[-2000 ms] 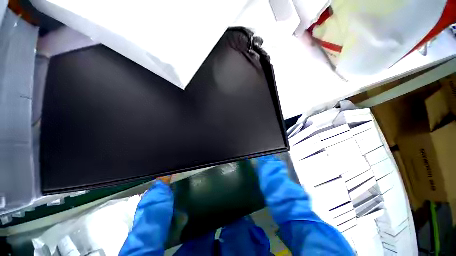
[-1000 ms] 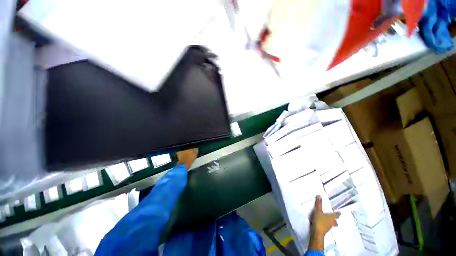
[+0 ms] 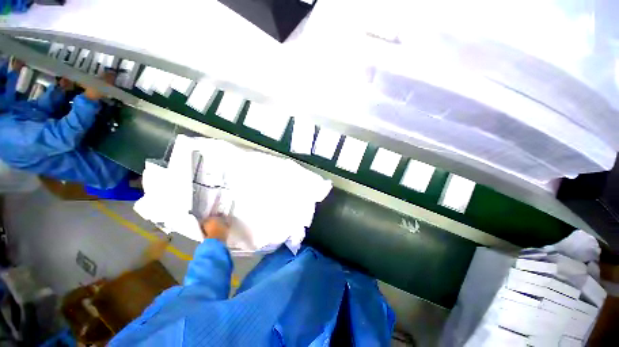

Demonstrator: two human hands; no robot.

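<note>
My left hand (image 3: 216,227) reaches into the left-hand bin (image 3: 271,203), whose crumpled white liner is spread around it. A few white boxes with dark gaps show in the bin beyond my fingers. My fingers are blurred, and I cannot tell whether they hold anything. My right hand is out of the picture. Small white boxes (image 3: 351,154) lie spaced in a row on the dark-green conveyor belt (image 3: 499,213). The right-hand bin (image 3: 543,305), at the lower right, holds tight rows of white boxes.
A pale metal rail (image 3: 380,196) runs between the belt and the dark-green ledge (image 3: 407,254). A white shelf (image 3: 326,61) with a black panel (image 3: 271,17) and clear plastic trays (image 3: 468,108) overhangs the belt. Other workers' blue sleeves (image 3: 41,139) show at left. Brown cartons (image 3: 129,298) stand on the floor.
The view has swung left. My left hand has moved from the belt edge to the left-hand bin. My right hand, earlier over the right-hand bin, has left the picture.
</note>
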